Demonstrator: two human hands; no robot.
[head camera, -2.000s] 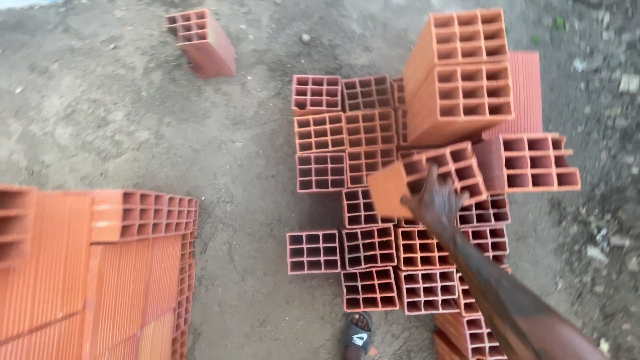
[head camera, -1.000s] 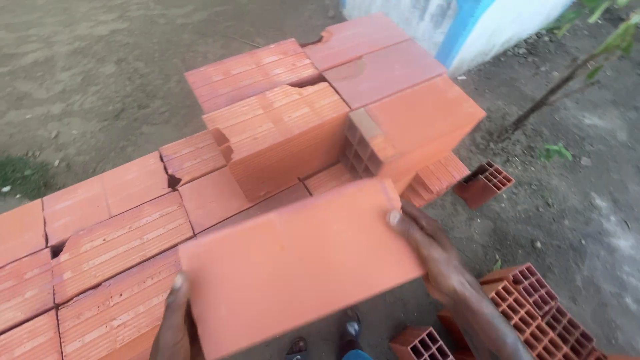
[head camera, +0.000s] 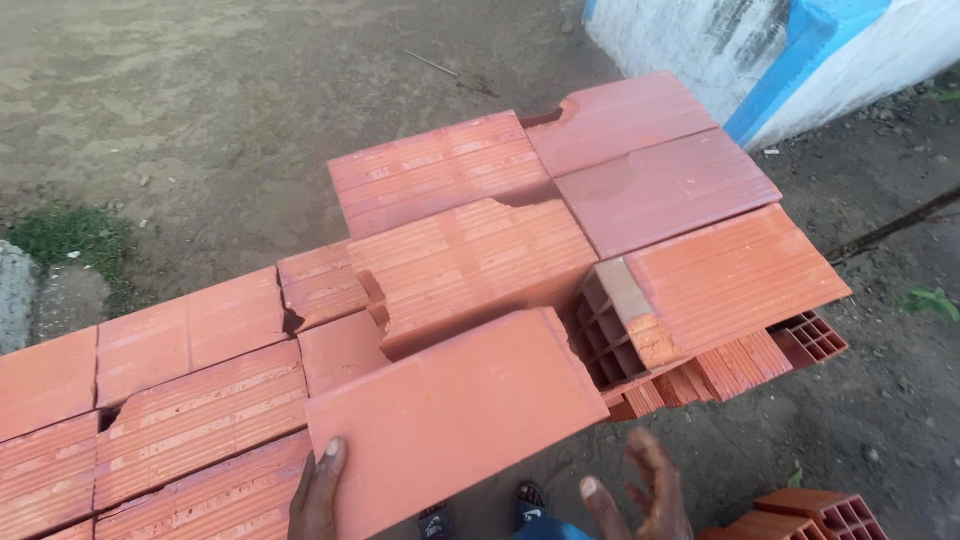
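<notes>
A smooth hollow clay brick (head camera: 457, 420) lies at the near edge of a stack of bricks, tilted a little from the row beside it. My left hand (head camera: 319, 487) is against its left end, thumb on the top face and fingers down the side. My right hand (head camera: 641, 491) is off the brick, just past its right near corner, fingers apart and holding nothing. Behind the brick sits a ridged brick with chipped corners (head camera: 472, 262). To the right, an orange brick (head camera: 735, 277) shows its open cells and a broken corner facing the smooth brick.
Lower bricks of the stack (head camera: 202, 412) run off to the left. Loose hollow bricks (head camera: 810, 514) lie on the ground at the lower right. A white and blue wall (head camera: 697, 45) stands at the upper right, near a thin branch (head camera: 900, 225). My sandalled feet are below the stack.
The smooth brick, held between both hands one second ago, now lies against the stack, and my right hand has let go of it. Two seconds ago my hand was on a brick in the ground pile.
</notes>
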